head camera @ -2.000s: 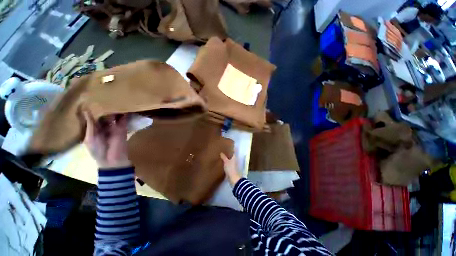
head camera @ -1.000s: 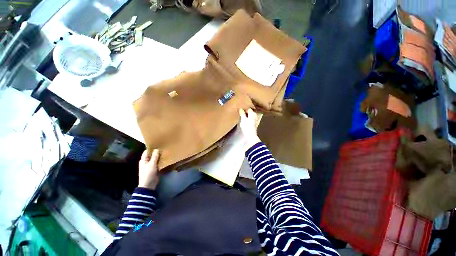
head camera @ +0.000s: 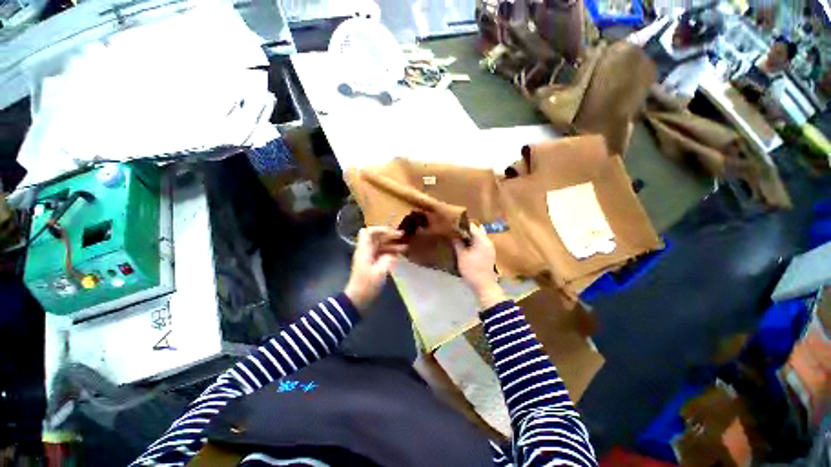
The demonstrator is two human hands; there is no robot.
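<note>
A floppy brown sewn piece (head camera: 456, 187) lies on the white table, its near edge lifted and folded open over a dark inside. My left hand (head camera: 374, 262) pinches this edge on the left. My right hand (head camera: 476, 260) grips the edge on the right, beside a small black label (head camera: 495, 226). A small pale tag (head camera: 429, 181) shows on the piece. Right of it lies a stack of folded brown pieces (head camera: 629, 214) with a pale paper ticket (head camera: 580, 220) on top.
A green control box (head camera: 96, 239) stands on a white bench at left, with paper sheets (head camera: 155, 91) behind it. A small white fan (head camera: 366, 55) and pale strips (head camera: 428, 69) are at the table's back. More brown pieces (head camera: 612, 89) lie behind. Blue bins (head camera: 791, 330) are at right.
The view has swung left. The brown piece, lying flat a second ago, now has its near edge folded up. My hands have come closer together on that edge.
</note>
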